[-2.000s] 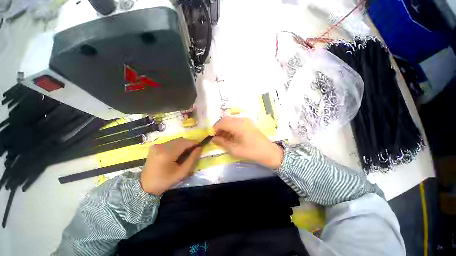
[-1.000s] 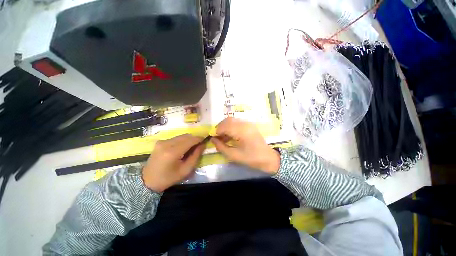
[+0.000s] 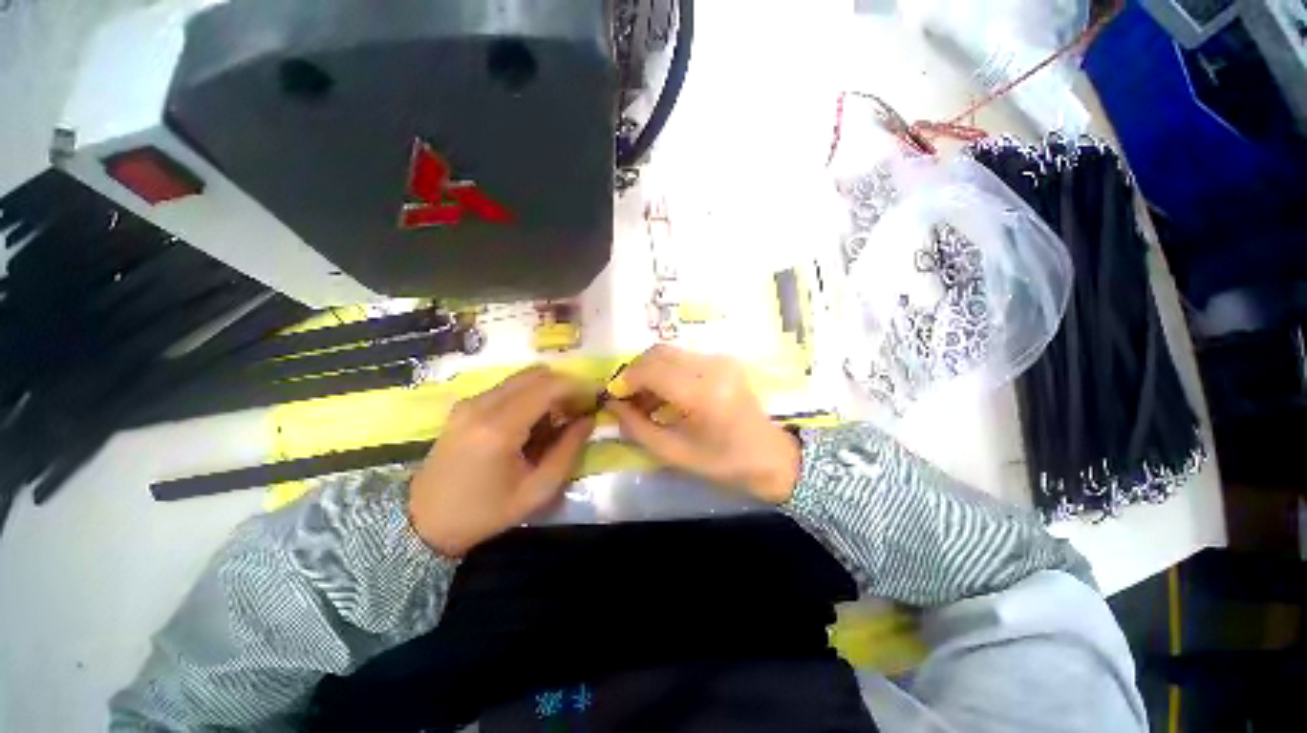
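Note:
My left hand [image 3: 495, 458] and my right hand [image 3: 705, 418] meet fingertip to fingertip over the yellow-taped plate [image 3: 358, 411], in front of the machine head. My left hand pinches the end of a black webbing strap [image 3: 287, 468], whose plain part lies out to the left along the tape. My right fingers close on the strap end and on a small yellow piece [image 3: 618, 387] at the fingertips. Whether a metal hook is between the fingers is hidden.
The sewing machine head [image 3: 416, 158] stands upper left. Loose black straps [image 3: 129, 344] fan out left, some silver-ended. A clear bag of hooks [image 3: 946, 294] lies right, with red cord [image 3: 939, 129] above. A hook-ended strap bundle [image 3: 1104, 315] lies far right. Black material [image 3: 645, 602] lies nearest my body.
The view has shifted slightly, so the machine head appears further right. My hands stay together at the plate; less of the black strap shows between the fingertips.

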